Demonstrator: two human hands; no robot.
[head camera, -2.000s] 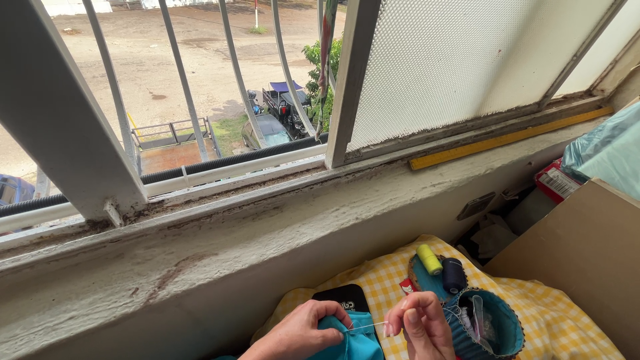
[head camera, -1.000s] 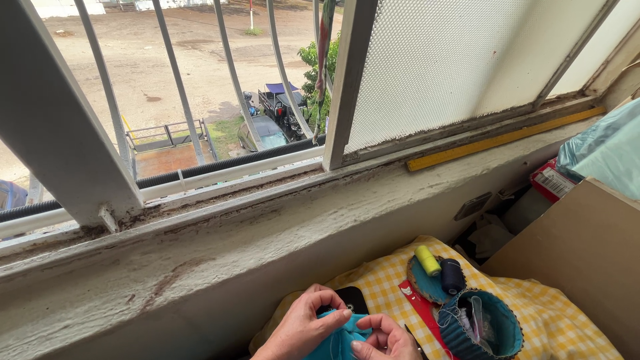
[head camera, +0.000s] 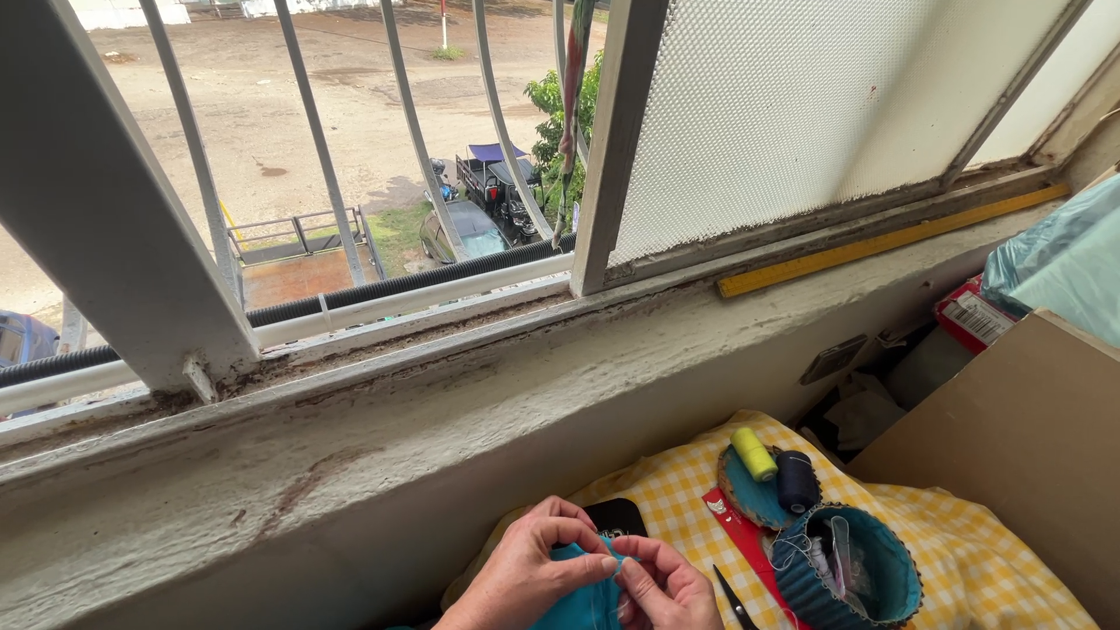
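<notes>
Turquoise fabric (head camera: 577, 604) is pinched between the fingertips of my left hand (head camera: 547, 564) and my right hand (head camera: 661, 586), which almost touch. A pale thread lies on the cloth; whether a needle is in the fingers cannot be seen. Right of my right hand are a black pointed tool (head camera: 733, 597), partly out of view, and a red strip (head camera: 744, 538). A yellow-green thread spool (head camera: 753, 454) and a dark navy spool (head camera: 797, 481) rest on a round blue lid (head camera: 744, 490). The blue fabric-covered round box (head camera: 801, 573) holds thread and clear plastic items.
A yellow-and-white checked cloth (head camera: 954, 547) lies under the sewing things. A dark item (head camera: 615, 518) sits behind my hands. Beyond runs the rough window sill (head camera: 420, 411) with a yellow ruler-like strip (head camera: 892, 241). At right stand a cardboard panel (head camera: 1006, 455) and a red box (head camera: 976, 313).
Two seconds ago my hands were apart with a thread stretched between them; now both meet at the turquoise fabric. My right hand has moved off the red strip, which shows more fully.
</notes>
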